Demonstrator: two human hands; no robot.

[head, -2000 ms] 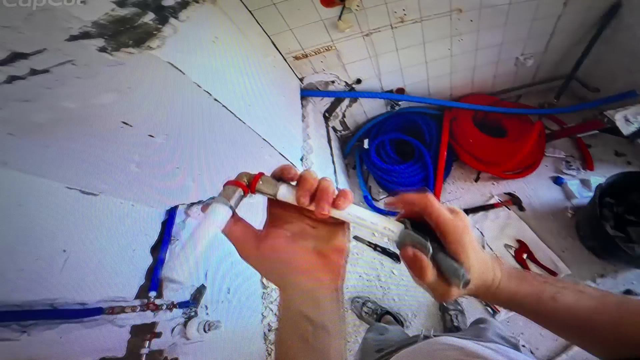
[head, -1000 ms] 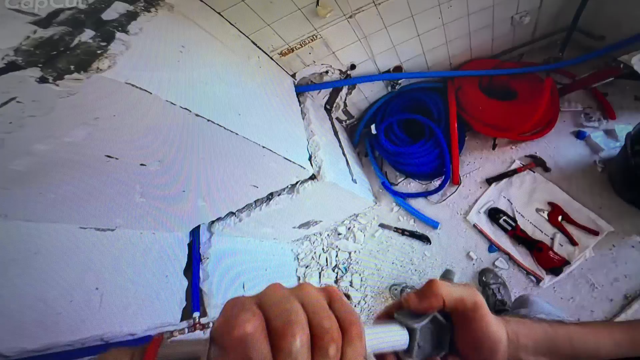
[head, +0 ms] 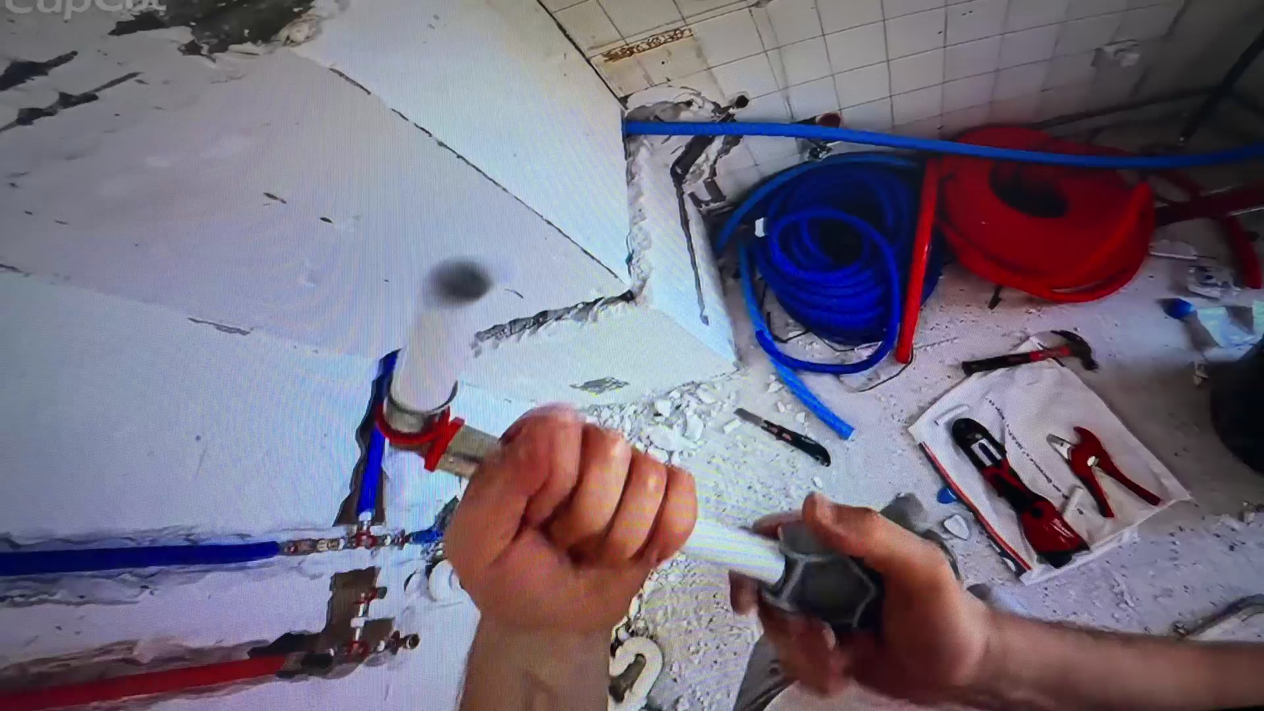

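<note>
My left hand (head: 573,518) is closed round a white pipe (head: 726,548), beside a metal elbow fitting (head: 462,449) with red rings. From the fitting's far side a second white pipe section (head: 430,360) rises, its open end blurred. My right hand (head: 879,592) grips a dark grey faceted tool (head: 825,578) set on the pipe's right end; the tool's exact kind cannot be told. Behind my left hand, a blue pipe (head: 138,558) and a red pipe (head: 148,679) run to brass fittings in wall channels.
Coiled blue pipe (head: 829,267) and coiled red pipe (head: 1047,222) lie near the tiled wall. A utility knife (head: 785,436) rests among rubble. A hammer (head: 1032,354) lies above a white sheet (head: 1007,405) bearing a red-black tool (head: 1022,494) and red pipe cutters (head: 1096,469). A blue pipe (head: 938,145) crosses behind.
Two seconds ago my left hand was turned palm up under the pipe; now its knuckles face me. The pipe assembly has come back up into view after sitting low at the frame's edge.
</note>
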